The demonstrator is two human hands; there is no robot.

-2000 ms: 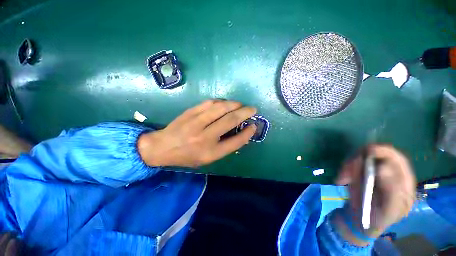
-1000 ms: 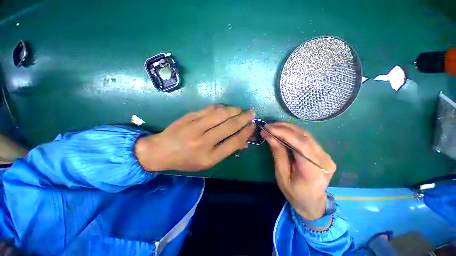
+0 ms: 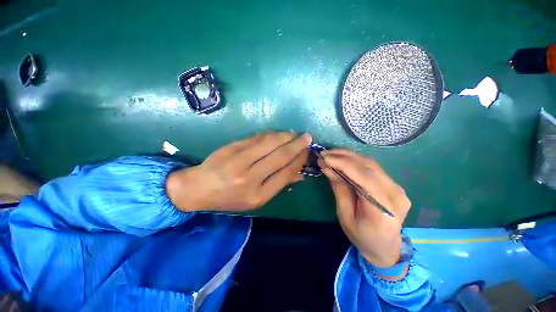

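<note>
A small dark watch housing (image 3: 312, 166) with a shiny rim lies on the green mat near its front edge, mostly covered by fingers. My left hand (image 3: 244, 173) lies flat over its left side, fingertips holding it. My right hand (image 3: 369, 204) holds thin metal tweezers (image 3: 359, 190), their points at the housing's upper part. Whether the tips grip a tiny part cannot be seen. A second housing (image 3: 200, 90) with parts inside lies at the upper left, apart from my hands.
A round silver dish (image 3: 393, 94) stands right of centre, a white strip (image 3: 486, 92) beside it. An orange and black screwdriver (image 3: 529, 61) and a clear bag (image 3: 547, 149) are at the right edge. A small dark part (image 3: 28, 70) and a white scrap (image 3: 170, 147) lie left.
My right hand has come in from the lower right, bringing the tweezers to the housing. Over the last second it has barely moved. My left hand has stayed on the housing.
</note>
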